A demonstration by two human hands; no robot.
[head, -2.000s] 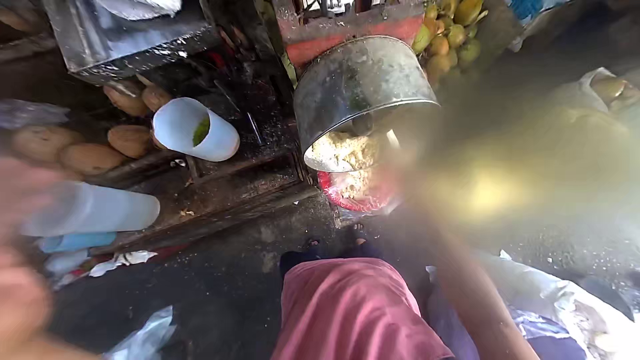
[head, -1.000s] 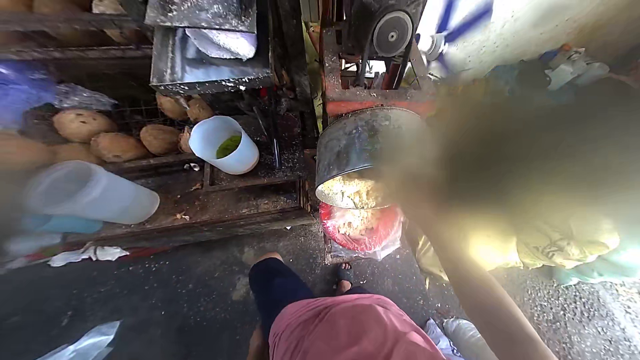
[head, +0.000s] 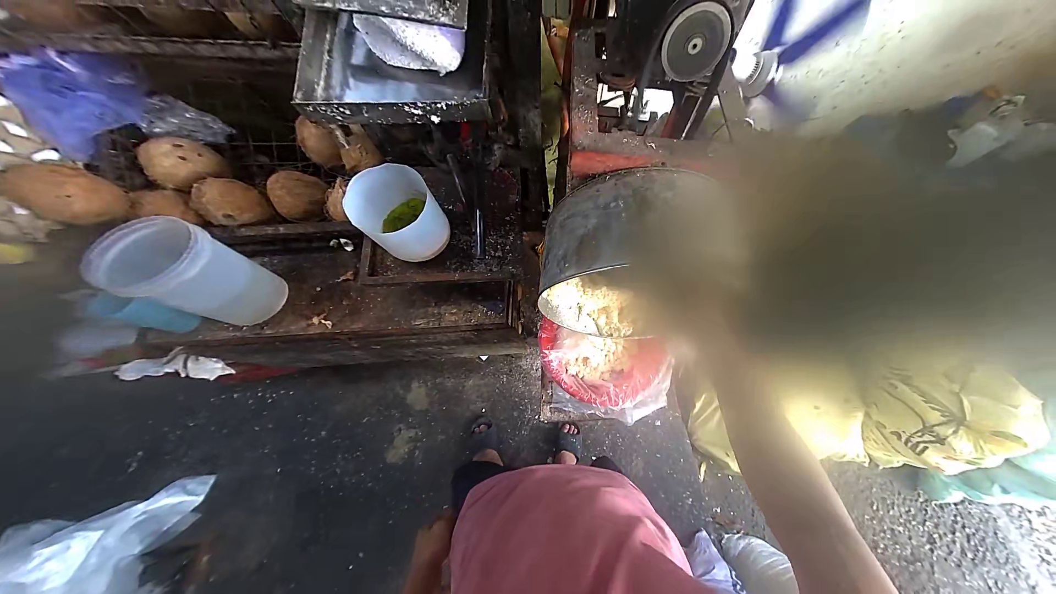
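Note:
A round metal drum (head: pixel 619 219) lies tilted with its mouth toward me, pale shredded material (head: pixel 590 305) inside it. Just under the mouth, a red basin (head: pixel 561 371) lined with clear plastic holds more of the same shreds. My right forearm reaches up from the lower right to the drum's right side, where a large blur hides my right hand and whatever it touches. Beside my pink shirt, at the lower left of my body, my left arm (head: pixel 431 549) hangs down; its fingers cannot be made out.
A belt-driven machine with a pulley (head: pixel 697 41) stands behind the drum. Left, a wooden bench (head: pixel 396 309) bears a white container (head: pixel 396 210), a translucent bucket (head: pixel 186 268) and husked coconuts (head: pixel 235 202). Yellow sacks (head: pixel 949 417) lie at right; a plastic bag (head: pixel 107 532) lies on the floor.
Two seconds ago a blurred hand showed at the left edge; now my left arm hangs by my body. My right arm stays stretched toward the drum. The view has shifted.

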